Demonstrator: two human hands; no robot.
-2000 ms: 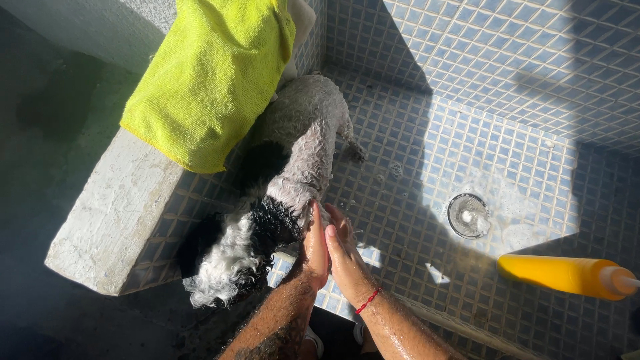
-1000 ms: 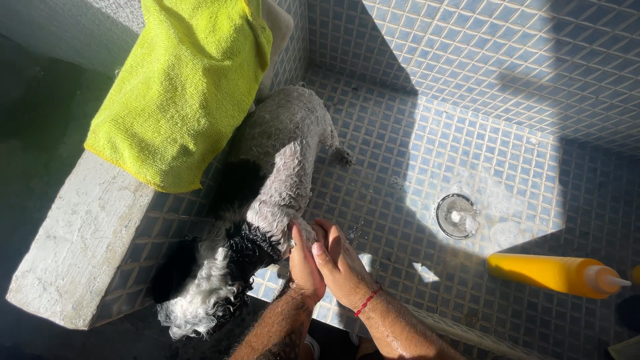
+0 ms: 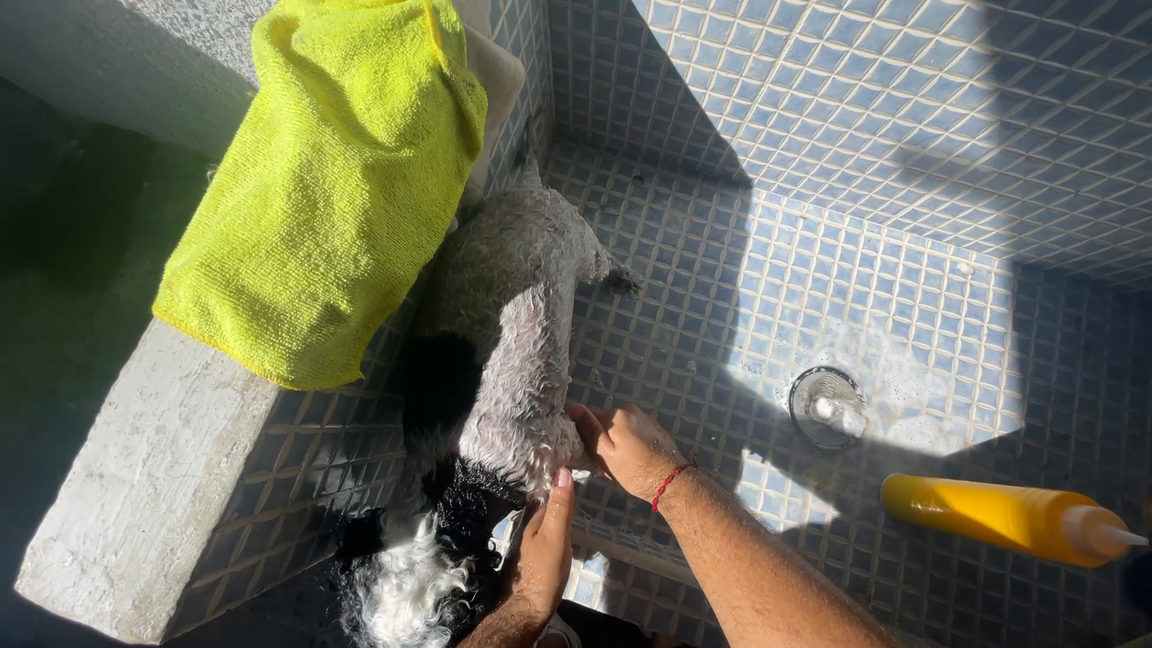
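Observation:
A wet black-and-white dog (image 3: 531, 360) stands in a blue-tiled basin, its curly head toward the bottom of the view and its fur matted. My left hand (image 3: 544, 549) touches the dog's front, near the chest, with the thumb up; its other fingers are mostly hidden. On the dog's right side in the view, my right hand (image 3: 630, 445), with a red cord bracelet (image 3: 670, 486) at the wrist, has curled fingers at a front leg. Whether the fingers close around the leg is hard to see.
A lime-green microfiber cloth (image 3: 333, 198) lies over a pale ledge (image 3: 144, 477) at the left. A round drain (image 3: 826, 408) with suds is in the basin floor. A yellow squeeze bottle (image 3: 990, 517) lies at the right. Tiled walls (image 3: 864, 99) rise behind.
My hands were together beside the dog's front; now they are apart, the left lower by its chest and the right at the front leg.

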